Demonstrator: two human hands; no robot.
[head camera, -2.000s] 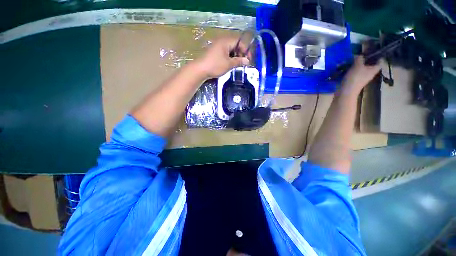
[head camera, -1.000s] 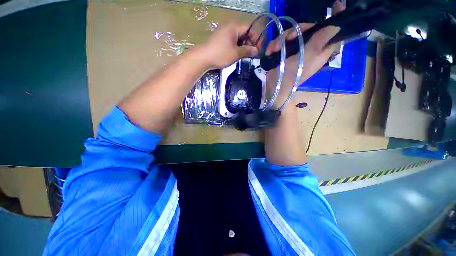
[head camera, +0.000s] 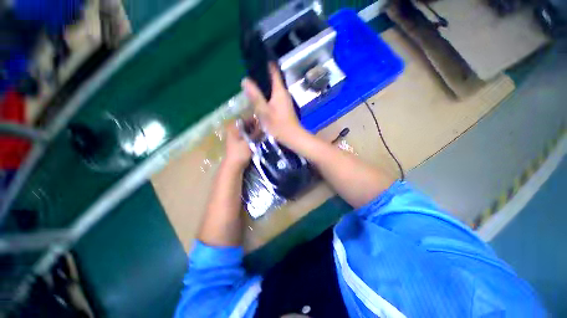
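The black ear cup (head camera: 287, 171) lies on the film-wrapped fixture (head camera: 258, 194) in front of me; the view is tilted and blurred. My left hand (head camera: 237, 141) is at the upper end of the ear cup and holds the headband wires, partly hidden. My right hand (head camera: 277, 110) is just above and right of it, gripping the thick black electric screwdriver (head camera: 253, 53), which stands up over the work. The driver's tip is hidden by the hand. The microphone boom tip (head camera: 342, 132) sticks out to the right.
The silver screw feeder (head camera: 304, 56) stands in the blue tray (head camera: 367, 62) beyond my right hand. A thin black cable (head camera: 380, 133) crosses the cardboard (head camera: 429, 127) at right. Glossy film patches and a pale rail (head camera: 133, 180) run along the left on the green bench.
The view has rotated and shifted left. The screwdriver, earlier slanting in from the right, now stands more upright over the work in my right hand. My left hand stays at the headband wires.
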